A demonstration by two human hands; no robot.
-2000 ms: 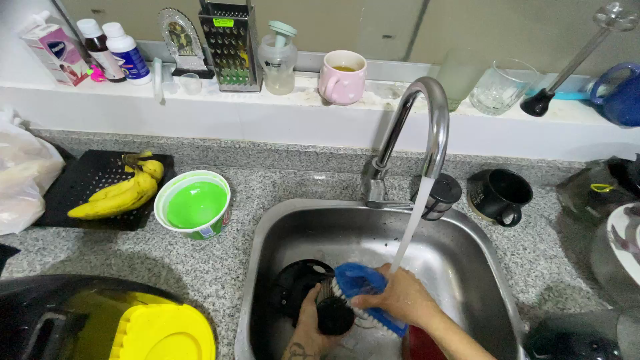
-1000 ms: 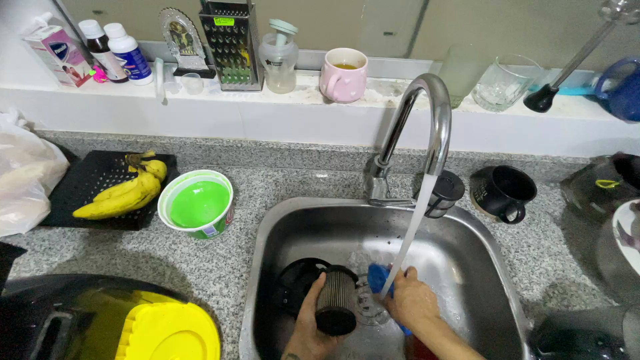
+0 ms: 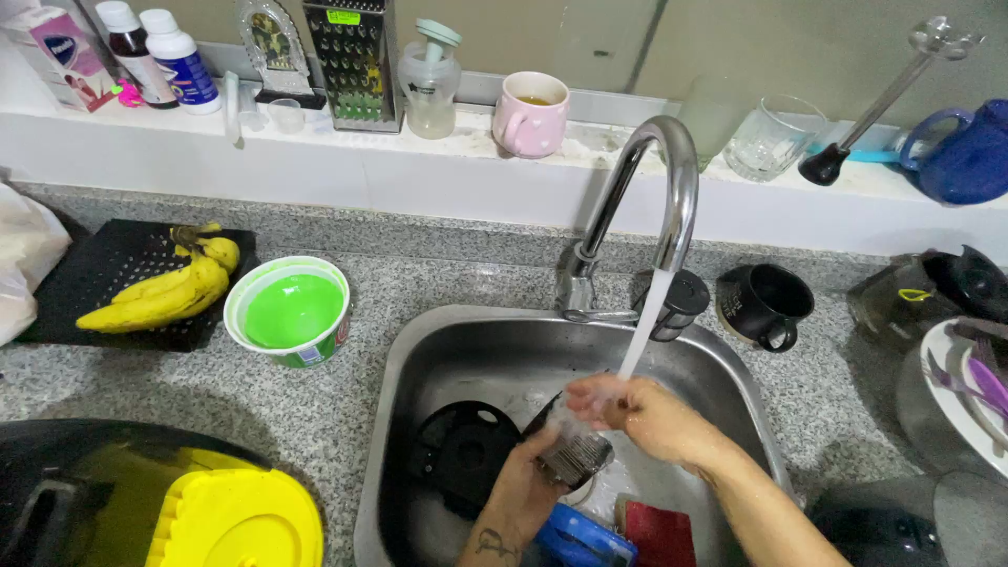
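My left hand [image 3: 529, 476] grips a dark ribbed cylindrical filter [image 3: 577, 453], tilted under the running faucet [image 3: 679, 197]. At the filter's upper end, my right hand [image 3: 622, 409] has its fingers in the water stream, holding no tool; whether it grips the filter's rim is hard to see. On the left of the steel sink [image 3: 386, 394] lies a round black plastic part [image 3: 465, 449]. A blue brush [image 3: 587, 538] rests low in the sink, partly behind my left wrist, beside a red cloth or pad [image 3: 657, 535].
Left of the sink stand a tub of green liquid or gel [image 3: 291, 311], bananas [image 3: 169, 295] on a black perforated tray and a yellow plastic piece [image 3: 236, 520]. A black mug [image 3: 764, 307] and dishes [image 3: 961, 394] stand right. A ledge holds a pink mug [image 3: 531, 118] and grater [image 3: 354, 71].
My right hand has let go of the blue brush, which now lies in the sink, and has moved to the filter under the water. My left hand has tilted the filter.
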